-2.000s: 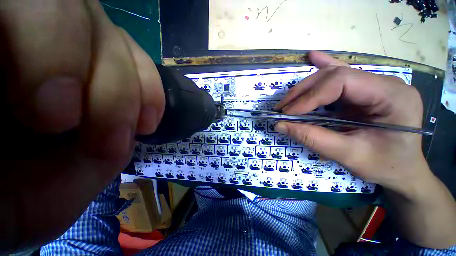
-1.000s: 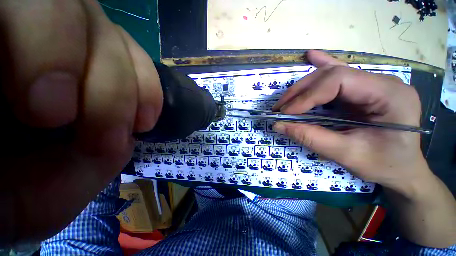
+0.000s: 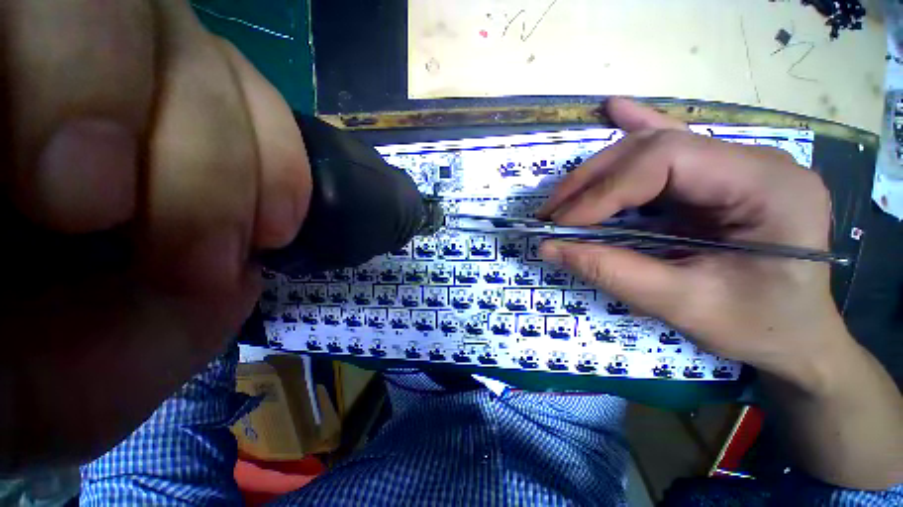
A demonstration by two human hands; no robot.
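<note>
The white keyboard PCB (image 3: 515,322) with black footprints lies in front of me. My left hand (image 3: 149,198), large and dark at the left, is closed around the black hot air gun (image 3: 347,203); its short metal nozzle is over the upper left part of the board. My right hand (image 3: 693,228) holds the tweezers (image 3: 634,236) nearly flat over the board between thumb and fingers. The tweezer tips are beside the nozzle. Whether they grip anything is too small to tell. A small dark IC chip (image 3: 445,172) sits on the board just above the nozzle.
A pale marked sheet (image 3: 594,50) lies behind the board, with a heap of black components (image 3: 840,16) and a loose chip (image 3: 782,38). A brownish edge (image 3: 475,111) runs behind the board. A green mat (image 3: 267,50) shows at upper left. Cardboard (image 3: 272,411) lies below left.
My left hand and the hot air gun have shifted slightly left, and the nozzle has tilted a little. My right hand and the tweezers have barely moved.
</note>
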